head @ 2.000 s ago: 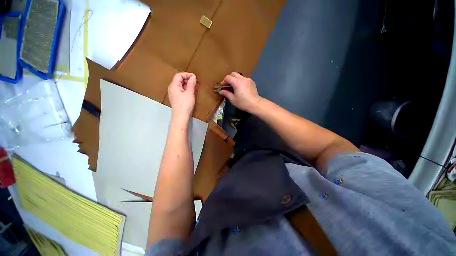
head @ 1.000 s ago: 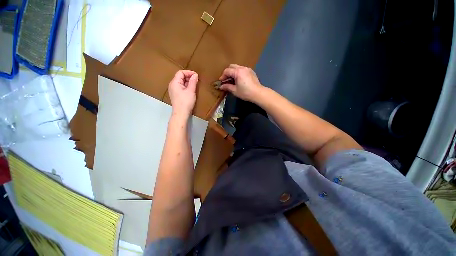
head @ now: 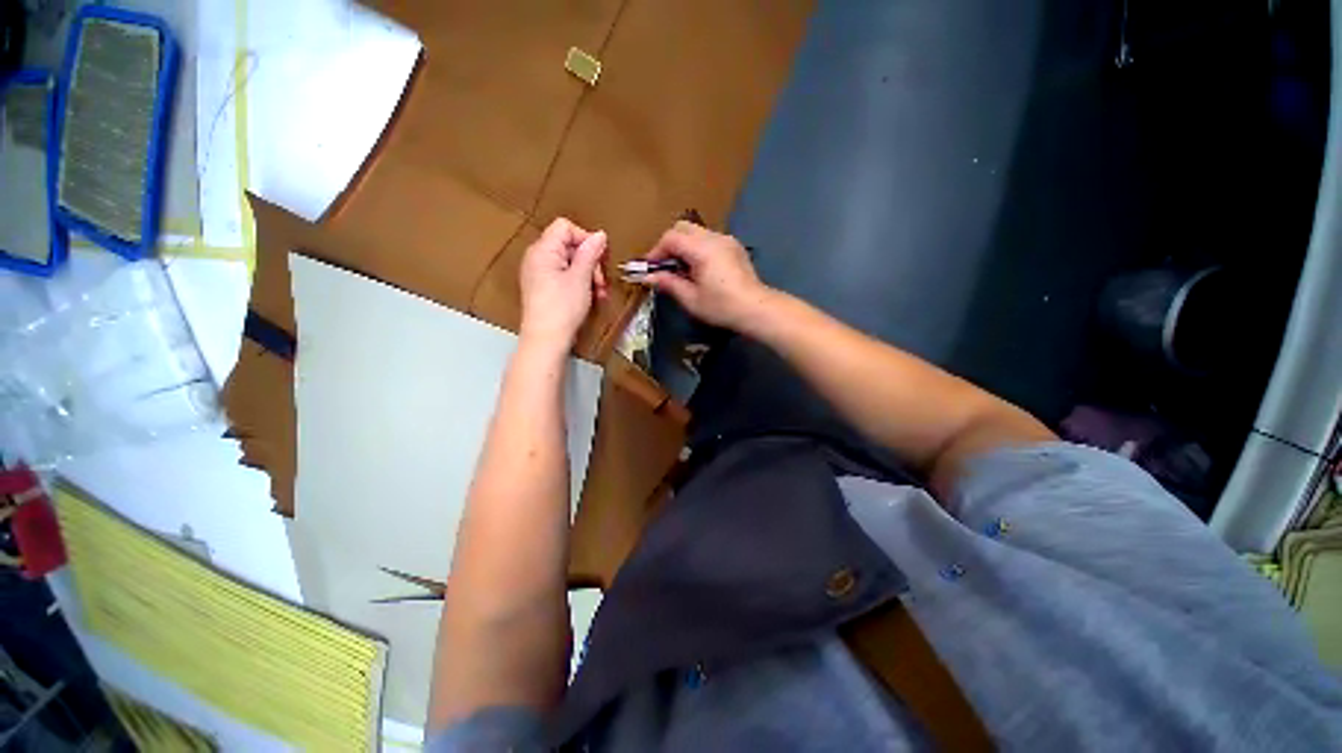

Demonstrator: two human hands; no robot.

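A large brown leather panel (head: pixel 456 133) lies in front of me, with a seam line and a small pale-gold rectangle (head: pixel 583 66) on it. My right hand (head: pixel 714 275) holds small snips (head: pixel 655 268), their pale tips pointing left towards my left hand. My left hand (head: pixel 562 280) is over the panel's near part with thumb and fingertips pinched together; whether a thread is between them is too small to tell. A narrow redder-brown strip (head: pixel 648 389) shows at the near edge of the leather.
A large off-white board (head: pixel 398 397) lies left of my left forearm. A white sheet (head: pixel 317 96), blue-rimmed trays (head: pixel 114 133), clear plastic bags (head: pixel 111 353) and ribbed yellow strips (head: pixel 214 603) are at the left. Grey floor (head: pixel 883 191) shows at the right.
My left hand has moved slightly right, closer to the snips. The snips now show more clearly, level and pointing left. The view has shifted slightly.
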